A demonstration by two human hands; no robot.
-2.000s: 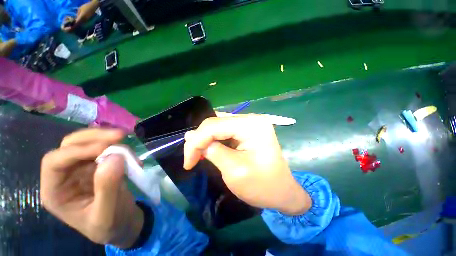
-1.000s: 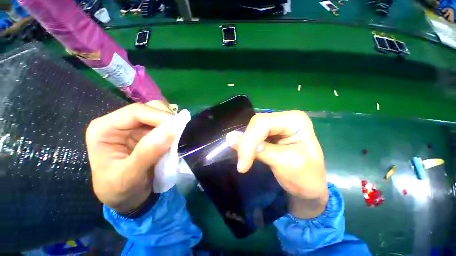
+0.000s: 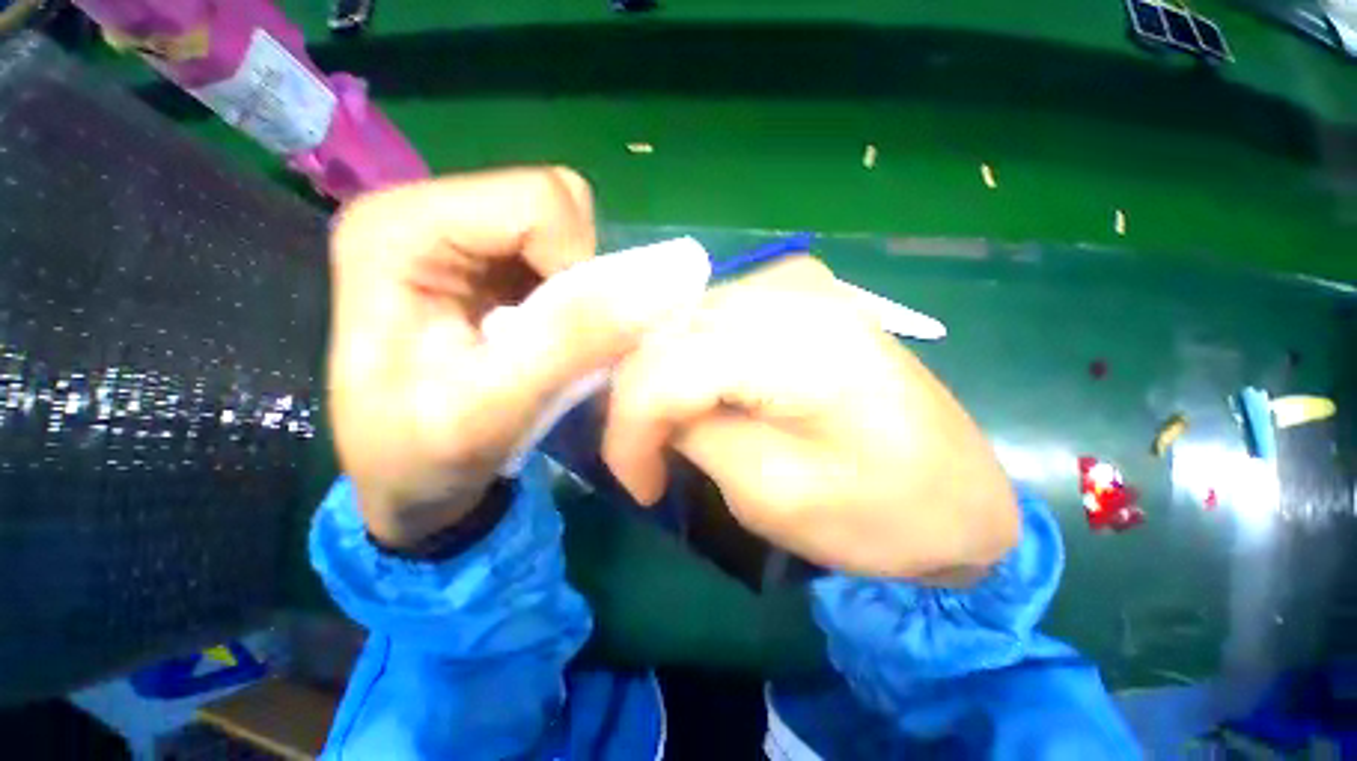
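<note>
My left hand [image 3: 447, 357] is closed on a white wipe or paper [image 3: 558, 409], with its thumb close against my right hand. My right hand [image 3: 804, 431] lies over a dark glossy panel [image 3: 722, 538]; its fingers are curled, and whether they grip the panel is hidden. Only the panel's lower part shows below and between the hands. A dark blue stick [image 3: 762, 256] and a white pointed blade [image 3: 893, 311] stick out behind my right hand. Both hands are somewhat blurred.
Ridged clear trays [image 3: 149, 402] stand at left, beside a pink-wrapped post [image 3: 276, 97]. The green belt [image 3: 744, 112] runs across the back with small pale slips. Red bits [image 3: 1106, 495], a blue-and-cream small tool [image 3: 1261, 422] and a small yellowish piece [image 3: 1168, 434] lie on the bench at right.
My left hand has moved right and up, bringing the wipe or paper against my right hand. The panel is now mostly covered. The view has shifted, so less of the belt's far side shows.
</note>
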